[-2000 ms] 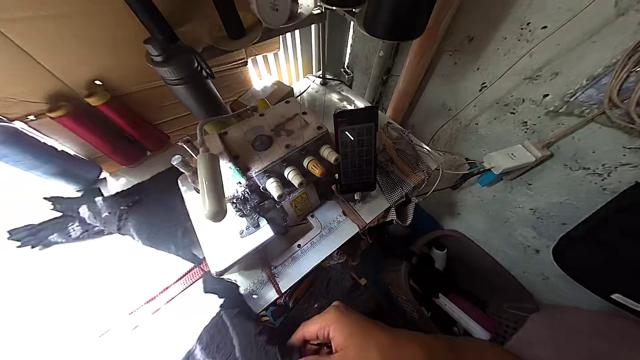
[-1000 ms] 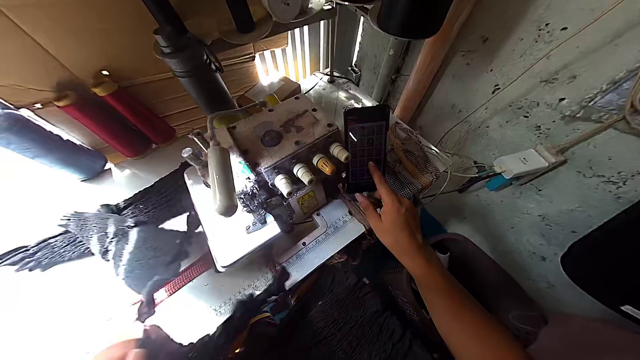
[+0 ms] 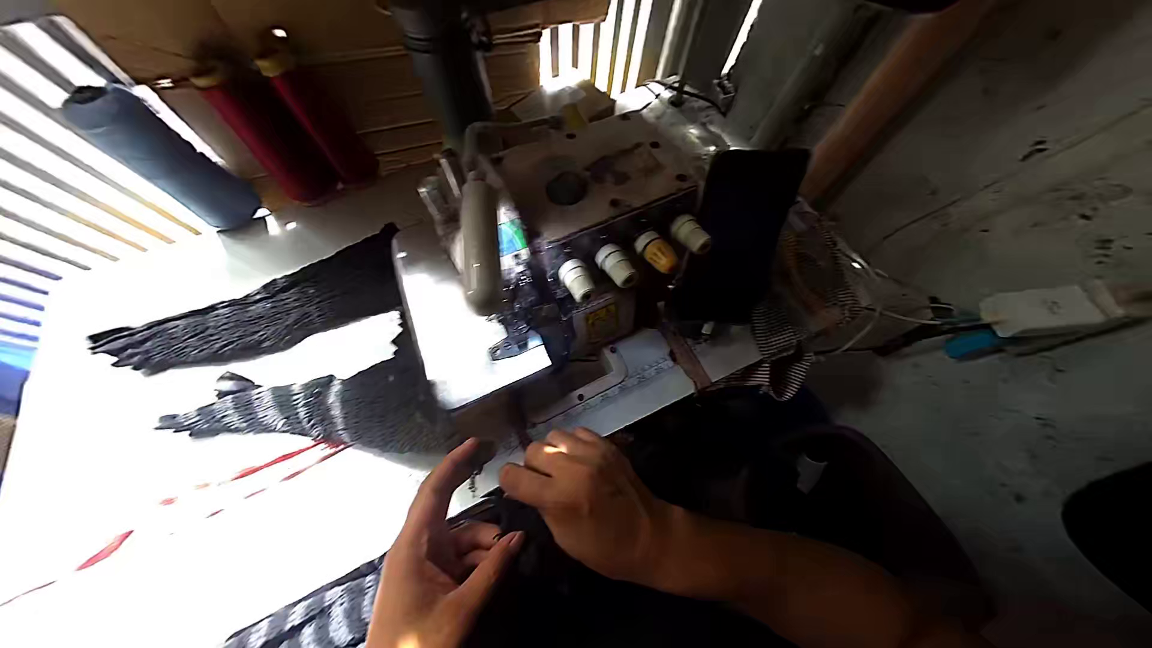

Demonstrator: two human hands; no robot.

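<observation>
My left hand (image 3: pixel 441 558) is at the bottom centre, its thumb and fingers curled near dark fabric (image 3: pixel 513 531) at the table's front edge. Touching the same dark area is my right hand (image 3: pixel 598 499), fingers bent; whether it grips the fabric is hidden. Behind both hands stands an overlock sewing machine (image 3: pixel 585 189) with several tension knobs (image 3: pixel 616 265). A phone (image 3: pixel 742 234) with a dark screen leans upright at its right side. Left of the machine, dark ribbed knit pieces (image 3: pixel 261 315) and a grey striped knit piece (image 3: pixel 297 409) lie on the bright table.
Red thread cones (image 3: pixel 270 135) and a blue-grey cone (image 3: pixel 162 157) lie at the back left. A white adapter (image 3: pixel 1048 310) with cables is by the wall at right. A dark bin (image 3: pixel 864 477) stands below the table, and red strips (image 3: pixel 279 461) lie on the tabletop.
My right hand has left the phone and come down beside my left hand. The phone's screen, lit before, is dark now. My left hand shows more fully, nearer the machine.
</observation>
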